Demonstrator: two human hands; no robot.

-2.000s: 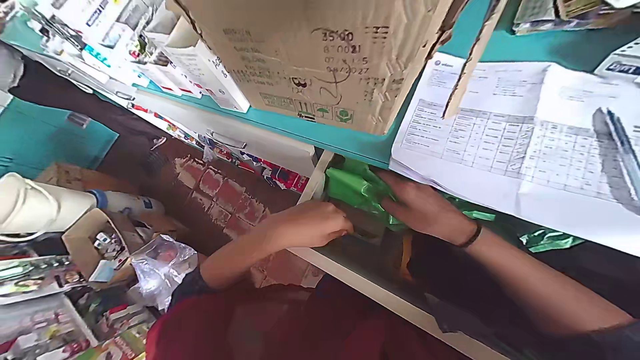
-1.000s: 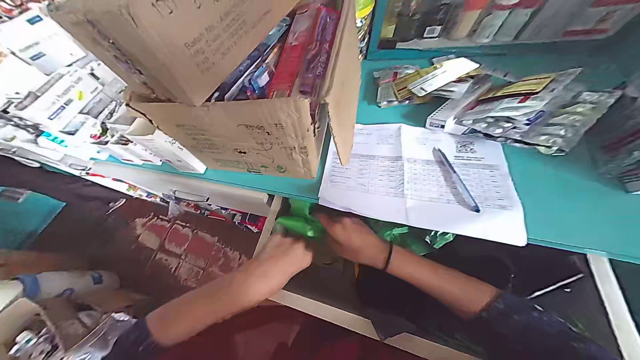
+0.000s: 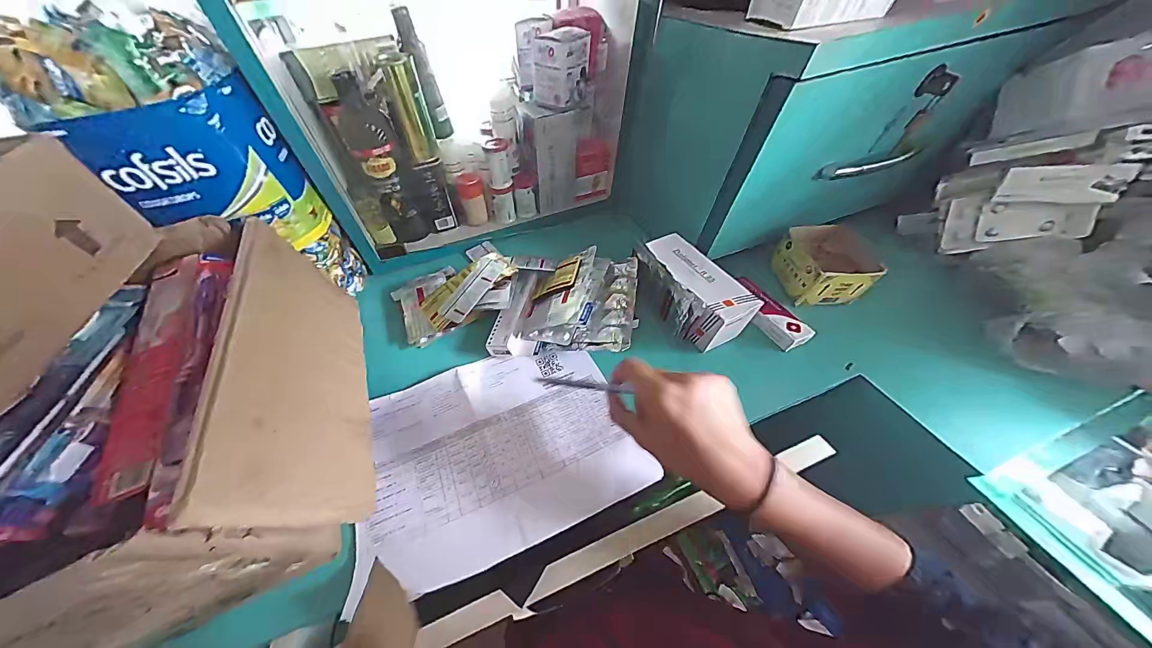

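Note:
My right hand (image 3: 688, 427), with a dark band at the wrist, holds a pen (image 3: 580, 384) between thumb and fingers. The pen is above the upper right part of a printed paper sheet (image 3: 504, 477) with a table and a square code. Just behind the sheet lies a heap of blister packs (image 3: 576, 301) and packets. My left hand is out of view. Below the sheet's edge, part of a drawer with a pale rim (image 3: 621, 549) shows, with a bit of green plastic (image 3: 661, 495) in it.
An open cardboard box (image 3: 279, 387) of packets stands at left, before a blue Cofsils container (image 3: 189, 153). A white carton (image 3: 702, 288), a small yellow box (image 3: 826, 265) and a teal drawer unit (image 3: 864, 126) are behind right. Bottles (image 3: 378, 153) stand in a case. Plastic-wrapped packs (image 3: 1044, 198) lie far right.
My right hand has left the green plastic in the drawer and has taken hold of the pen that lay on the sheet. My left hand has gone out of view. The view has swung up and right.

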